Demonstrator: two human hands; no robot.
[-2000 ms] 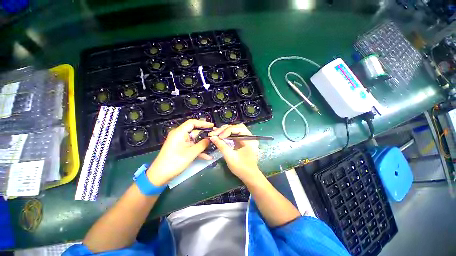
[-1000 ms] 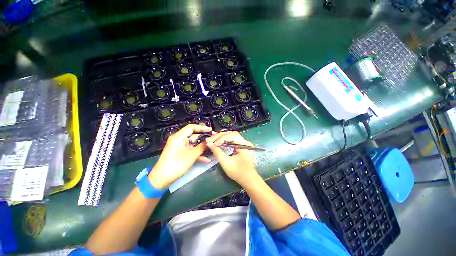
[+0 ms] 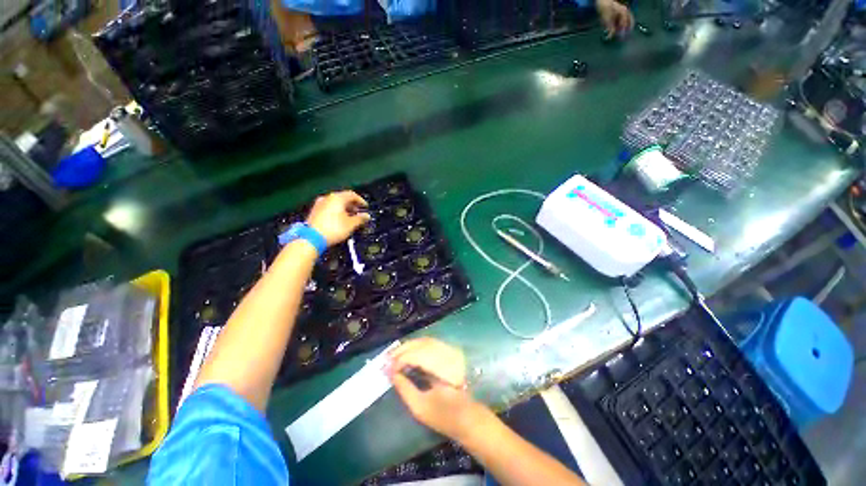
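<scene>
My left hand reaches over the far part of the large black tray, its fingertips pinched around a small dark round unit, mostly covered by the fingers. My right hand is low over the bench, closed around dark tweezers that are partly hidden by the fingers. Its fingertips are at the upper end of the plain white strip. Round units with yellow-green centres sit in the tray pockets. My left forearm covers part of the tray and of the patterned strip.
A white control box and a corded handpiece lie to the right, with a clear pocketed tray behind. A yellow bin holds clear packs at left. A second black tray is lower right. Another person's hand shows at the top.
The view has turned and shows more of the far bench. My left hand has left my right hand and moved out over the tray. My right hand stays near the white strip.
</scene>
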